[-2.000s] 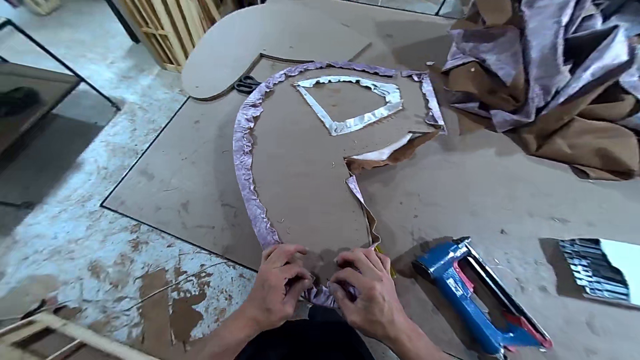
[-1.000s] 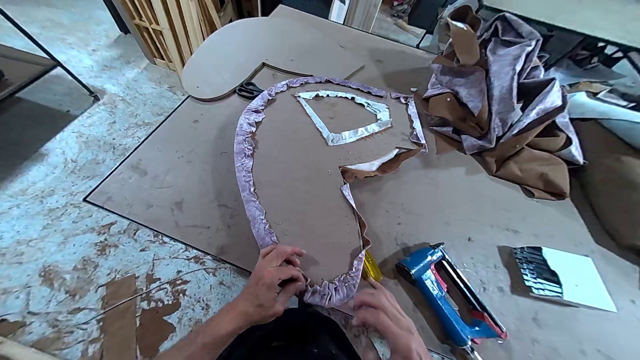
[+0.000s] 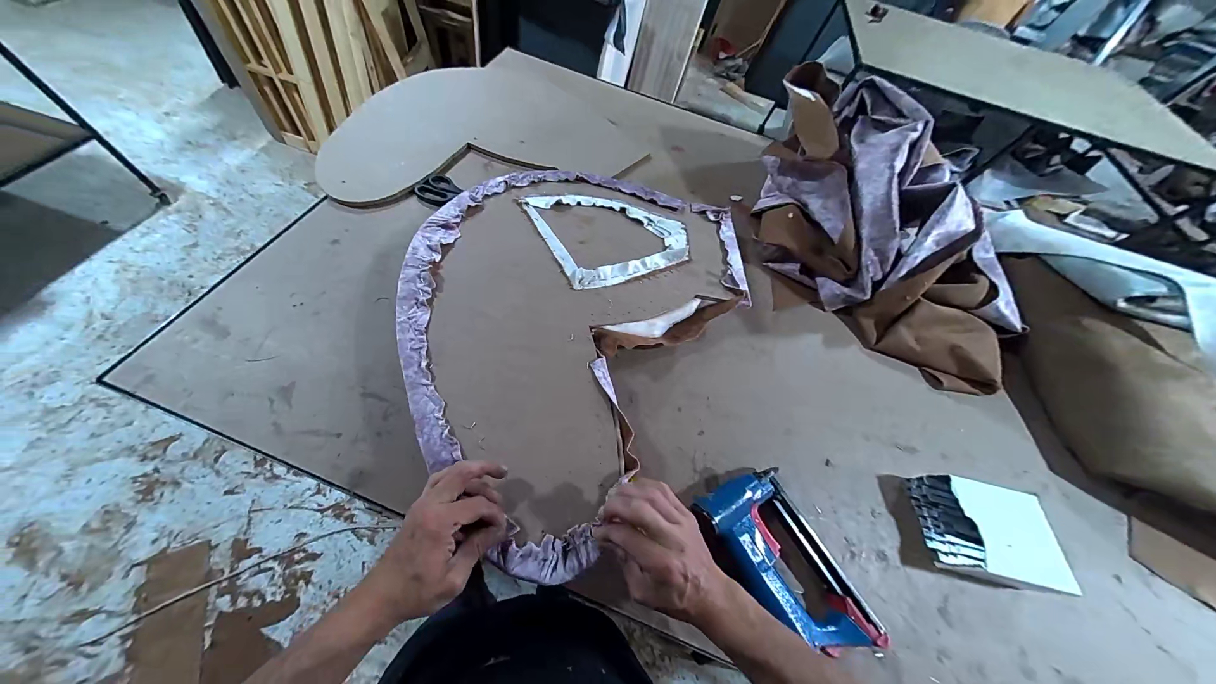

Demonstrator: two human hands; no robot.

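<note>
A curved fibreboard panel (image 3: 513, 351) lies on the table, its rim wrapped in gathered purple velvet fabric (image 3: 415, 332). Its cutout is edged with pale fabric (image 3: 622, 273). At the panel's near left edge, my left hand (image 3: 456, 537) pinches the velvet. My right hand (image 3: 655, 546) pinches the fabric edge at the near right corner, with the bunched strip between both hands. Brown-backed fabric (image 3: 679, 328) stands loose along the notch. A blue manual staple gun (image 3: 793, 570) lies right of my right hand. The fingertips partly hide the fabric they grip.
Staple strips in a white box (image 3: 1007, 532) lie at the right. A heap of purple, brown-backed fabric (image 3: 883, 218) sits at the back right. Black-handled scissors (image 3: 438, 190) lie beyond the panel near another board (image 3: 408, 123). The table's dark edge (image 3: 237, 442) runs along the left.
My right hand was lower, beside the panel corner and near a yellow-handled tool, one second ago; now it is on the fabric edge. My left hand stays at the near left edge.
</note>
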